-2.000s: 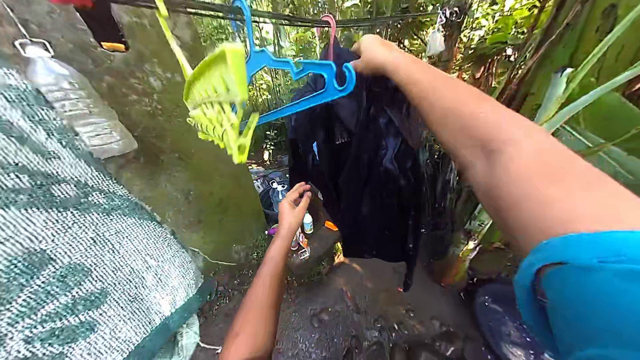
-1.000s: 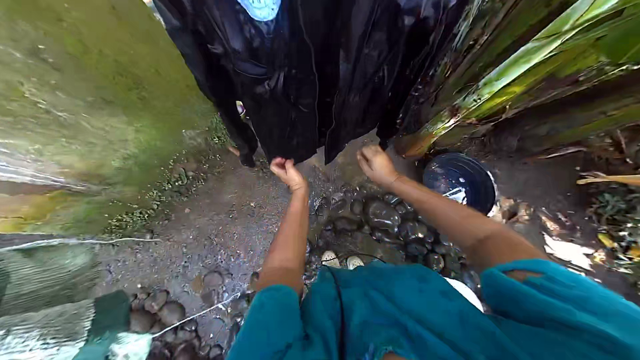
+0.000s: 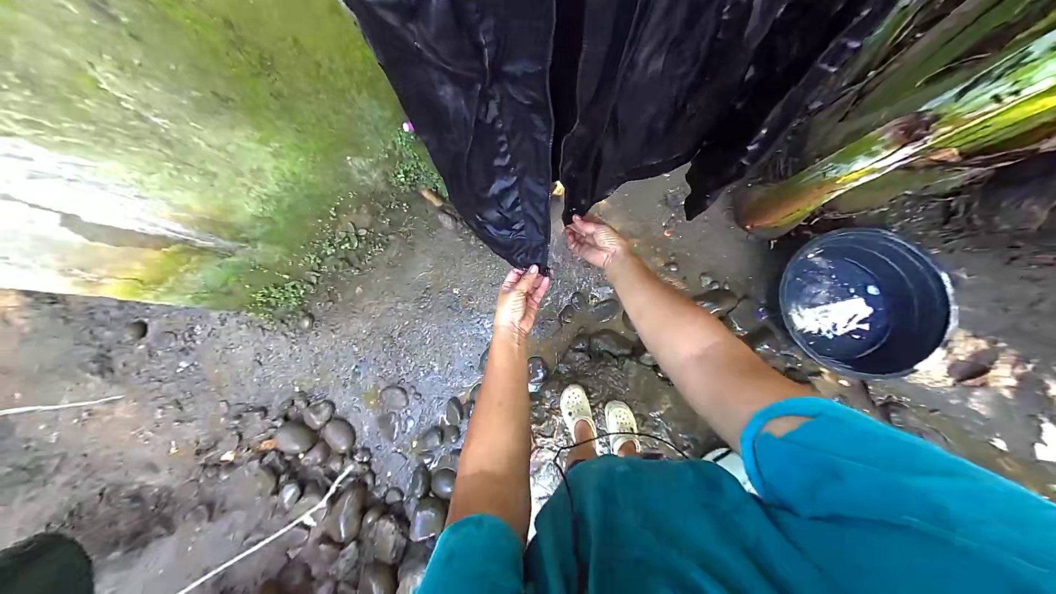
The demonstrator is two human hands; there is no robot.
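Observation:
A wet black garment with an open front (image 3: pixel 503 148) hangs down from the top of the head view. My left hand (image 3: pixel 522 297) pinches the bottom corner of its left front panel between thumb and fingers. Slightly higher and to the right, my right hand (image 3: pixel 592 241) grips the bottom corner of the other front panel. A narrow gap separates the two panels. The garment's upper part is out of view.
A dark round tub (image 3: pixel 866 304) stands on the wet ground at right, near banana-like stems (image 3: pixel 907 157). A mossy wall (image 3: pixel 206 148) rises at left. Rounded stones (image 3: pixel 338 437) and a white cord (image 3: pixel 272 535) lie at lower left. Pale clogs (image 3: pixel 576 406) are on my feet.
The view has tilted down from the hangers on the line. My right hand has come down from the top of the garment, and both hands have taken hold of its lower corners.

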